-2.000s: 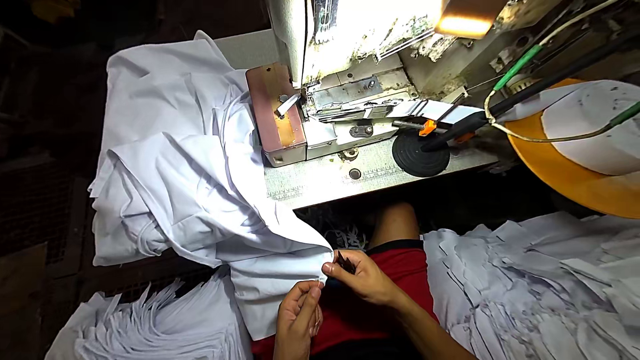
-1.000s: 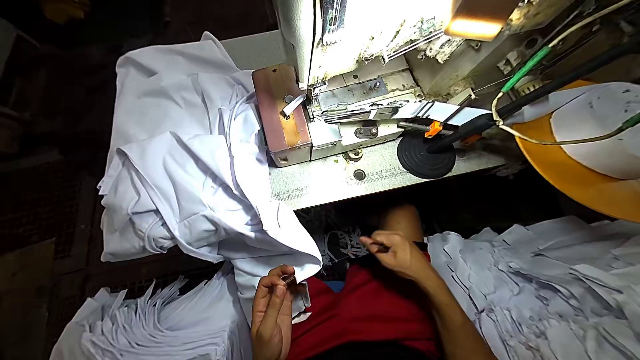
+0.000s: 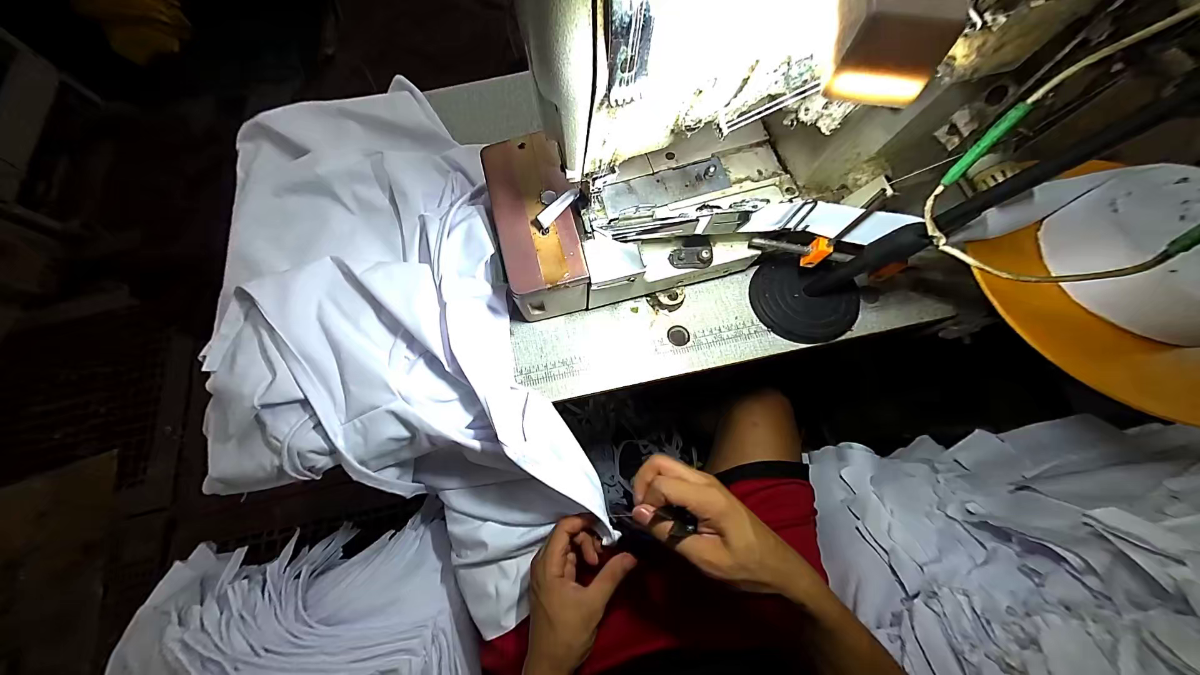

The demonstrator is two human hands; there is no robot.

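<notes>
My left hand (image 3: 574, 581) pinches the end of a white fabric piece (image 3: 562, 469) above my lap. Close on its right, my right hand (image 3: 703, 520) is closed around a small dark-handled tool (image 3: 680, 521), its thin metal tip pointing at the fabric's corner. What kind of tool it is cannot be told. The white fabric runs up from my fingers into a large folded heap (image 3: 328, 319) on the left of the sewing machine bed. The industrial sewing machine (image 3: 562, 84) stands beyond my hands, with a reddish-brown cover (image 3: 534, 225) beside its needle area.
White cut pieces lie stacked at lower left (image 3: 319, 609) and in a wide pile at right (image 3: 1012, 544). A black round base (image 3: 803, 300) sits on the machine bed (image 3: 600, 361). A yellow-rimmed disc (image 3: 1022, 309), a pale cable (image 3: 1069, 277) and a black rod (image 3: 966, 206) are at right.
My right hand, apart from the left one second ago, has come back toward it and the fabric corner. My left hand stays low near the fabric's end.
</notes>
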